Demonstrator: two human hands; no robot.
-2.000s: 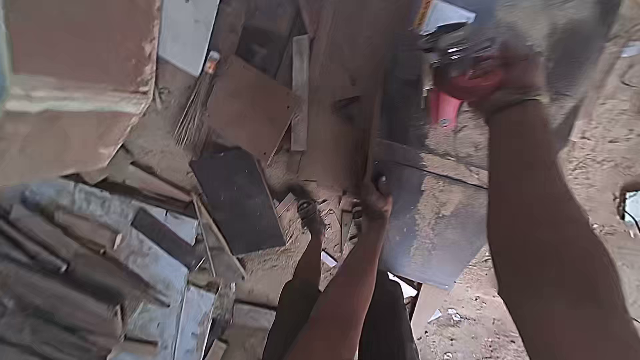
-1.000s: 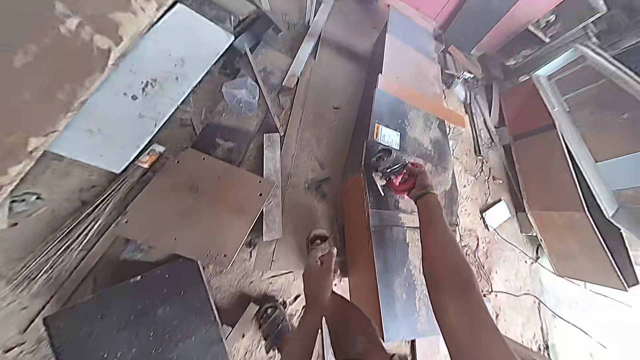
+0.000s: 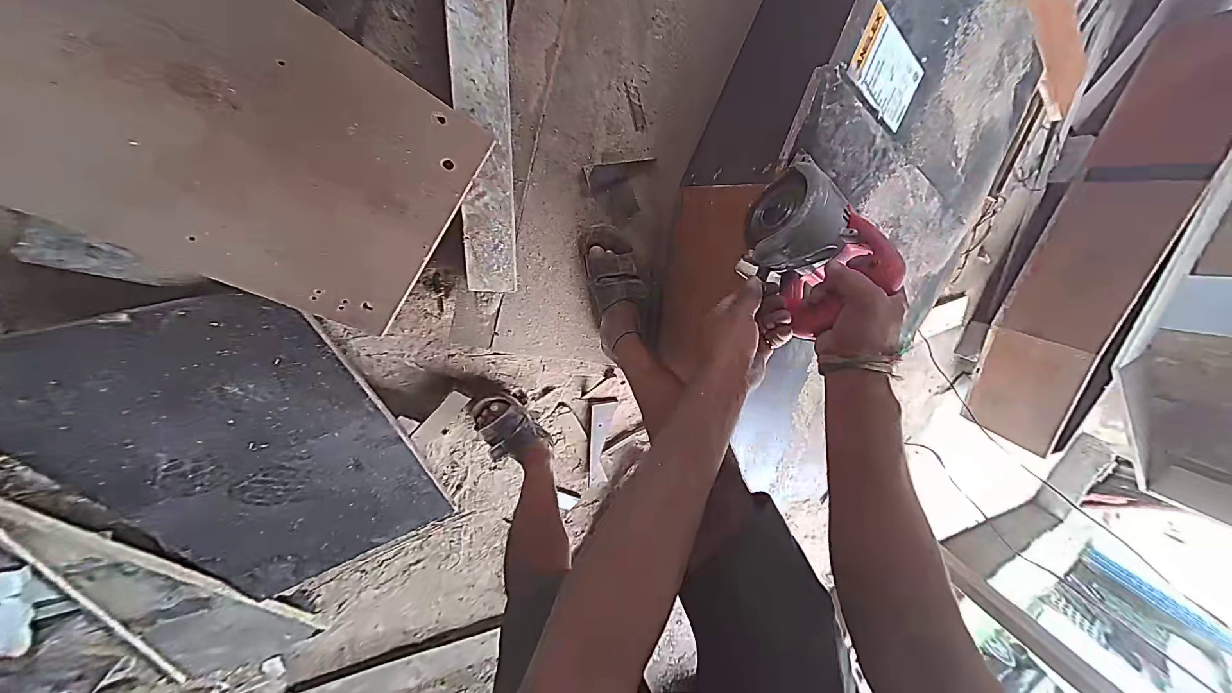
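My right hand (image 3: 861,313) grips the red rear handle of a circular saw (image 3: 799,217), whose round grey guard faces up and to the left. Beside it, my left hand (image 3: 741,332) is at the saw's lower front edge, its fingers closed around a small part there; which part is hard to tell. Under and behind the saw lies a dusty dark board (image 3: 924,164) that bears a printed label (image 3: 887,67). An orange-brown panel (image 3: 707,279) runs along the left of the saw.
A large brown board with holes (image 3: 241,144) and a dark dusty board (image 3: 212,433) lie at left. A narrow plank (image 3: 484,144) stretches near my sandalled feet (image 3: 616,274). Brown panels (image 3: 1078,260) stand at right, with a thin cable (image 3: 972,414) running past them.
My left hand, out of sight one second ago, is now at the saw beside my right hand. The saw is now tilted, its round guard showing. The view has shifted.
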